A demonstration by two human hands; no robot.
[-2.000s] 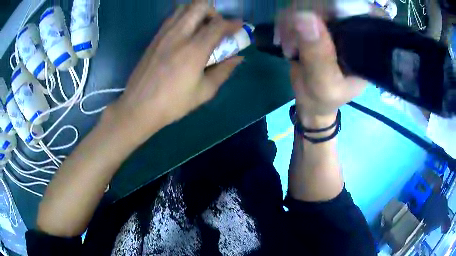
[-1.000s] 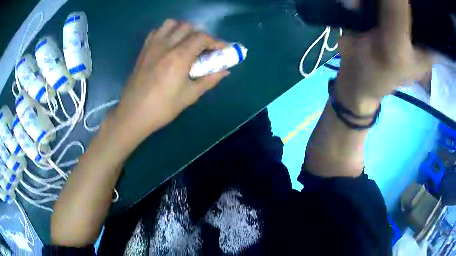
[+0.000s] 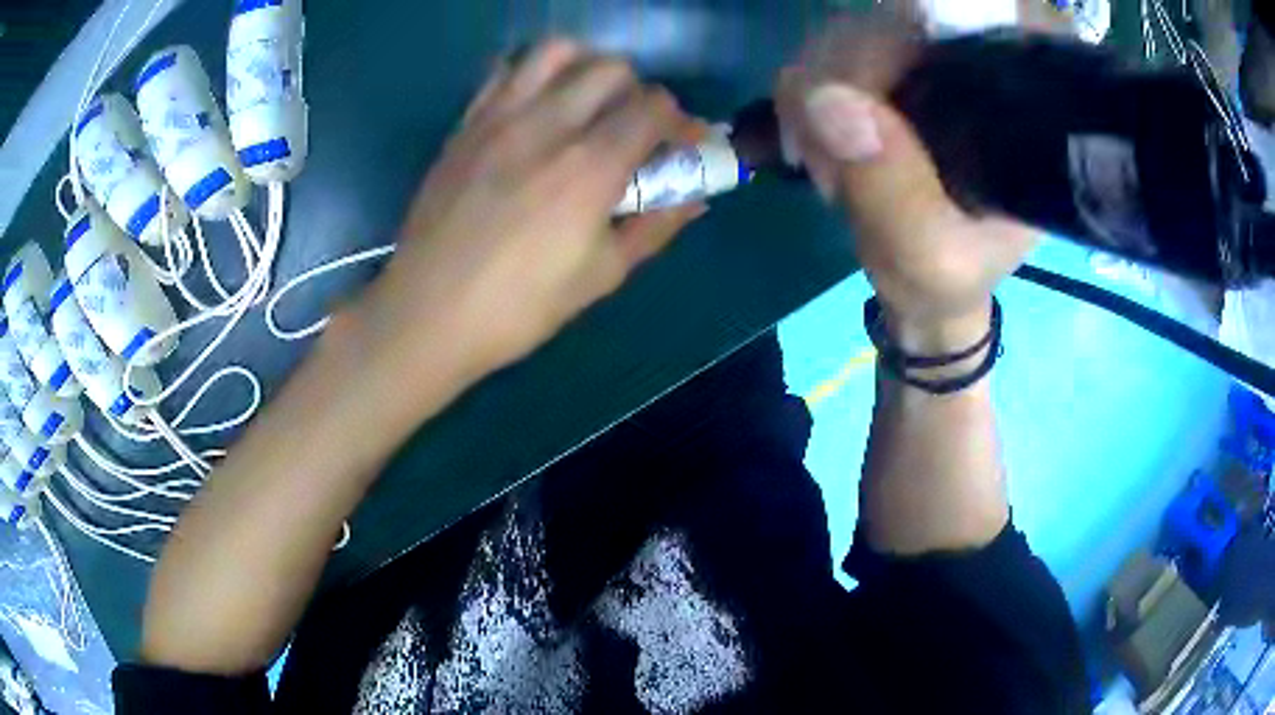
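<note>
My left hand (image 3: 524,210) is shut on a white handheld unit with a blue band (image 3: 678,179), held tilted above the dark green mat (image 3: 559,370). A white cord loop runs out to the left from under my hand. My right hand (image 3: 895,182) is shut on a black electric screwdriver (image 3: 1035,140) with a pale label, lying about level. Its dark nose (image 3: 758,136) meets or nearly meets the banded end of the unit. The bit and any screw cannot be seen. Both hands are a little blurred.
Several grouped units (image 3: 182,133) with tangled white cords lie on the mat at the left. A crinkled clear plastic bag (image 3: 42,594) is at the lower left. A black tool cable (image 3: 1147,321) runs behind my right wrist. Blue bins (image 3: 1200,514) and cardboard (image 3: 1158,622) stand on the blue floor.
One second ago the screwdriver was away from the unit at the upper right; it has come back left and down to the unit's end. My left hand and the unit have shifted slightly right.
</note>
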